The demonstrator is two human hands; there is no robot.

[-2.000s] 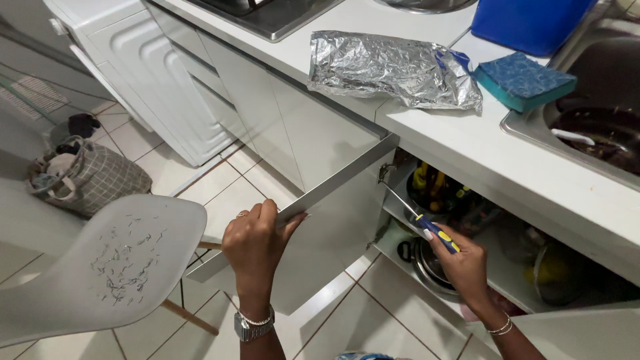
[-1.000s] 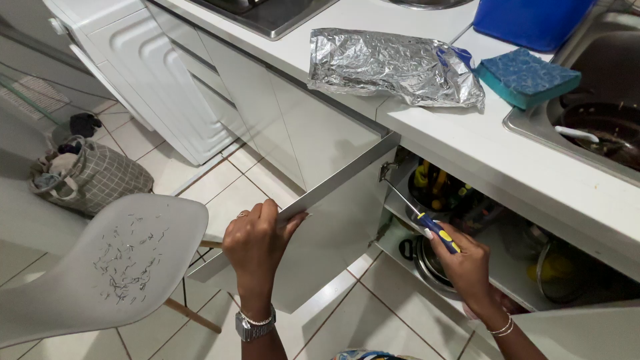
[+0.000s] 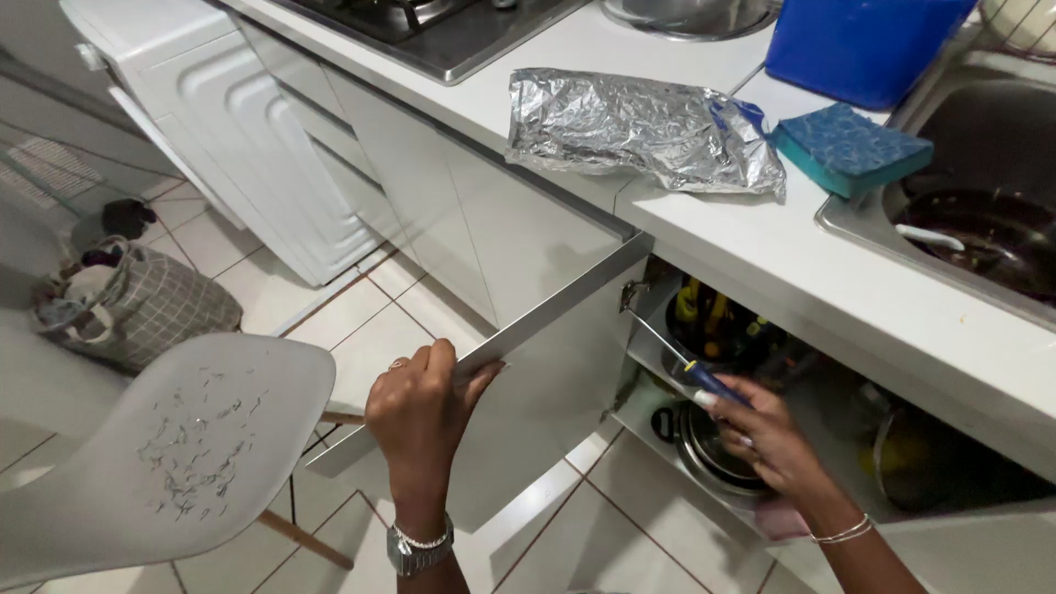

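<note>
My left hand (image 3: 422,412) grips the top edge of an open white cabinet door (image 3: 549,371), its thumb on the inner side. In my right hand (image 3: 763,433) is a screwdriver (image 3: 716,381) with a blue and yellow handle. Its long metal shaft points up and left, and the tip is at or close by the metal hinge (image 3: 633,295) near the cabinet's upper corner; contact is too small to tell. Behind the right hand, pots (image 3: 714,450) stand on the lower shelf, and dark items with yellow parts (image 3: 709,313) are higher up.
On the white countertop (image 3: 709,214) lie crumpled aluminium foil (image 3: 619,124) and a blue sponge (image 3: 854,148) by the sink (image 3: 841,219). A blue container (image 3: 862,49) stands behind. At left are a grey chair (image 3: 272,396), a checked fabric basket (image 3: 165,301) and a white appliance (image 3: 239,124).
My right hand's fingers have shifted on the screwdriver handle, and less of the handle's yellow shows. The left hand keeps its hold on the door edge.
</note>
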